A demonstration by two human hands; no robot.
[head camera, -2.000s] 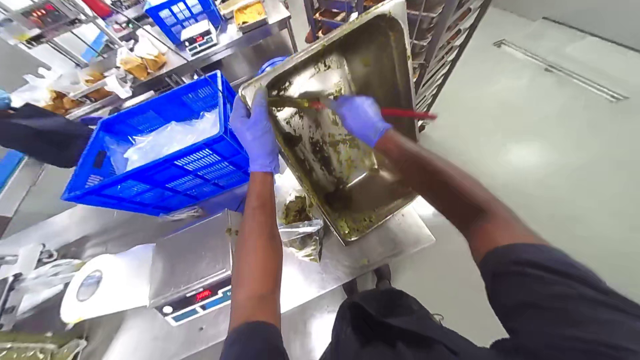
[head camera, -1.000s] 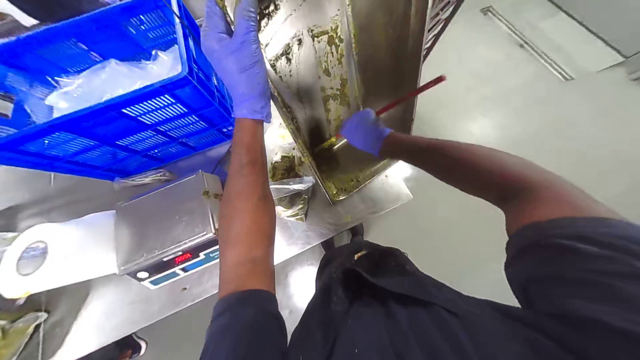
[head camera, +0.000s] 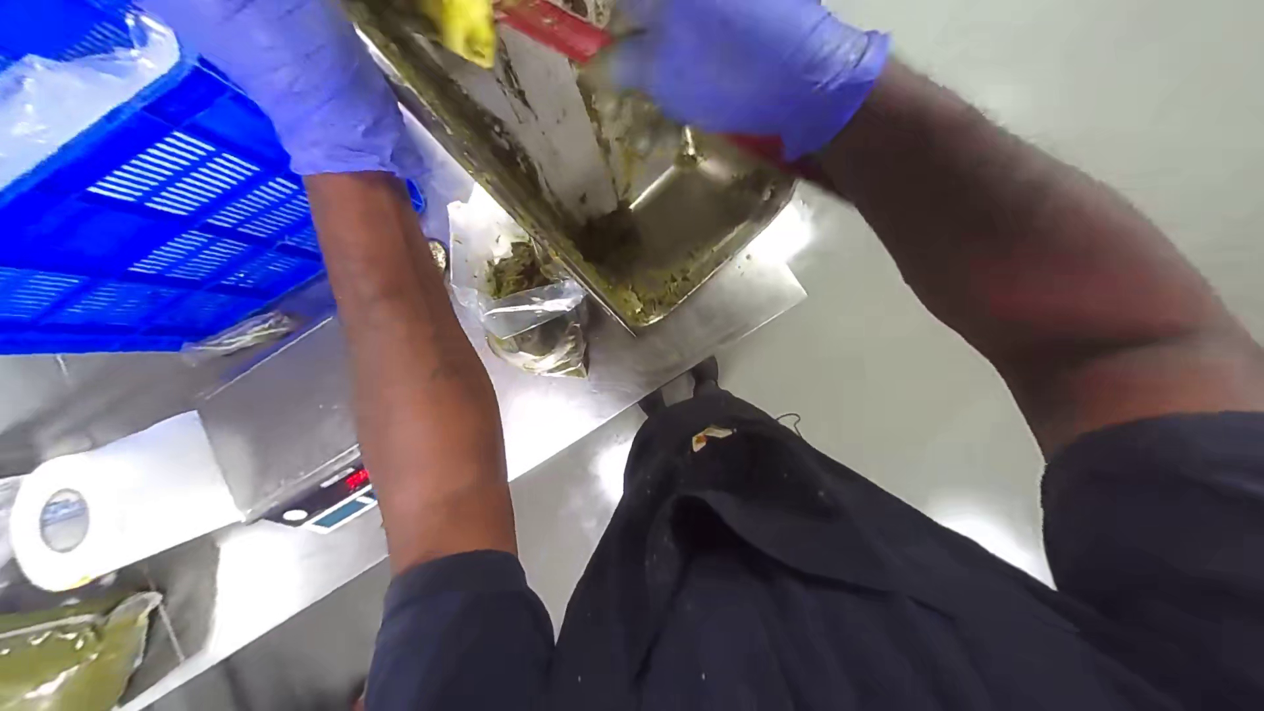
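A deep stainless steel pan [head camera: 671, 222], tilted up and smeared with green paste, leans over the steel table. My right hand [head camera: 741, 69], in a purple glove, is closed on the red handle of a spatula [head camera: 558, 30]; a yellowish, paste-coated part shows near its upper end. My gloved left hand [head camera: 306, 84] is at the pan's upper left rim, its fingers cut off by the frame's top, so its grip is hidden. Below the pan lies an open clear plastic bag [head camera: 538, 316] with green paste in it.
At the left stands a blue plastic crate [head camera: 148, 227] with clear plastic inside. A digital scale [head camera: 296, 434] and a white roll [head camera: 118, 494] rest on the steel table [head camera: 563, 405]. A bag of green stuff [head camera: 74, 652] lies bottom left.
My right hand with the red-handled spatula has moved from low in the pan toward its upper part. The view has moved in closer and shifted.
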